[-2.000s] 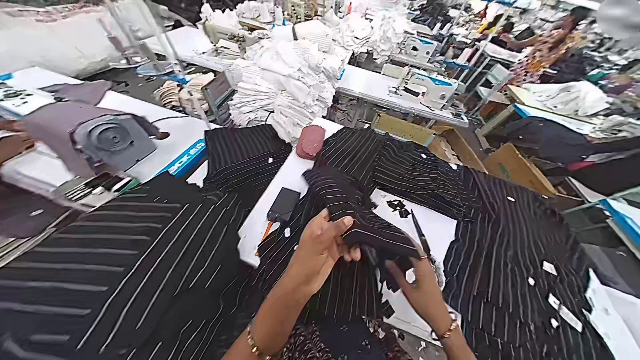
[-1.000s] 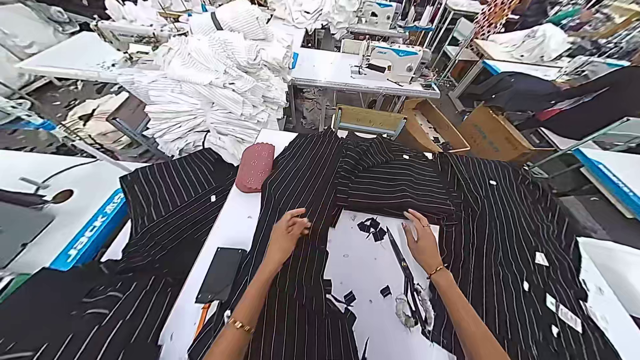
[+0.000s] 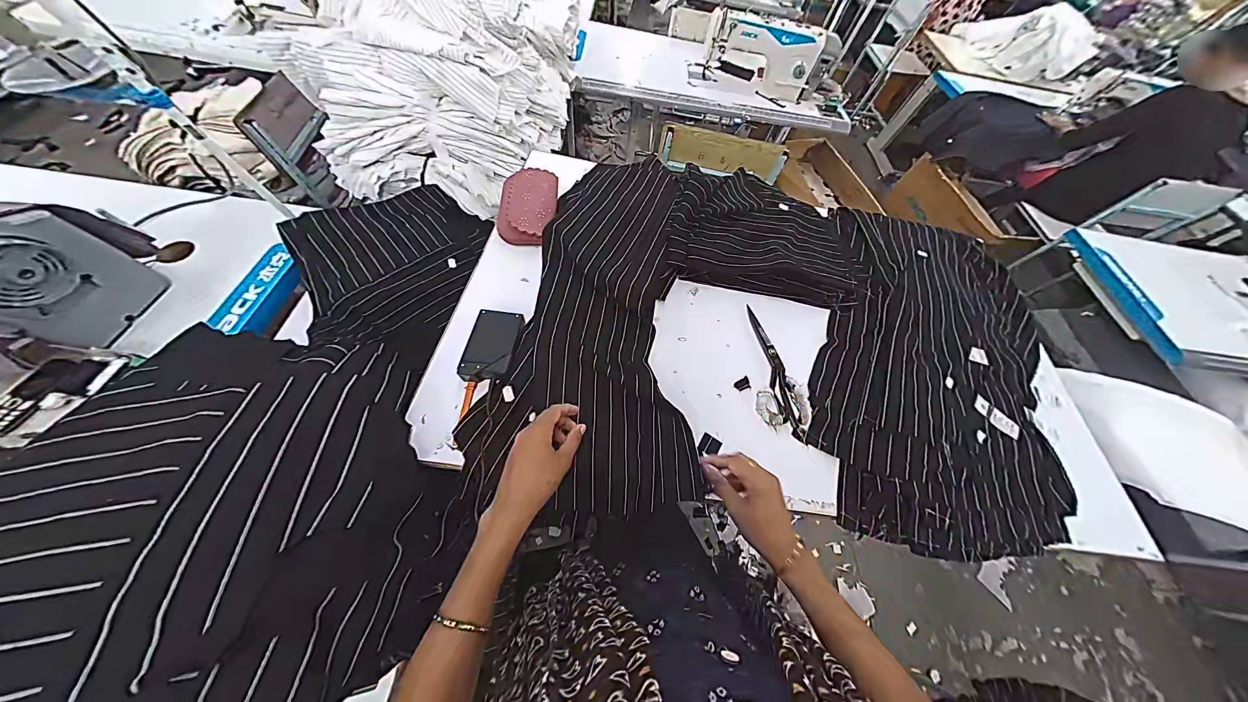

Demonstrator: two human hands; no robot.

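Observation:
A black striped garment piece (image 3: 609, 390) lies across the white table (image 3: 687, 341), its lower edge near me. My left hand (image 3: 548, 448) is over its left part, fingers curled and thumb near the fingertips; whether it pinches cloth cannot be told. At the piece's lower right edge, my right hand (image 3: 746, 487) has thumb and finger at the cloth, beside a small dark scrap (image 3: 709, 445). Black-handled scissors (image 3: 775, 375) rest on the table right of the piece, blades pointing away. More striped garments (image 3: 936, 370) are spread at the right.
A dark rectangular device (image 3: 490, 343) with an orange cable and a pink case (image 3: 527, 205) lie at the table's left side. Striped garments (image 3: 244, 468) fill the left. White cloth (image 3: 439, 97) is piled behind, with a sewing machine (image 3: 765, 54) and cardboard boxes (image 3: 941, 200) beyond. A person (image 3: 1160, 146) is at the right.
The cloth my hands held up two seconds ago now lies flat. Both hands have come back toward me, to the piece's lower part. Several dark scraps near the scissors no longer show there.

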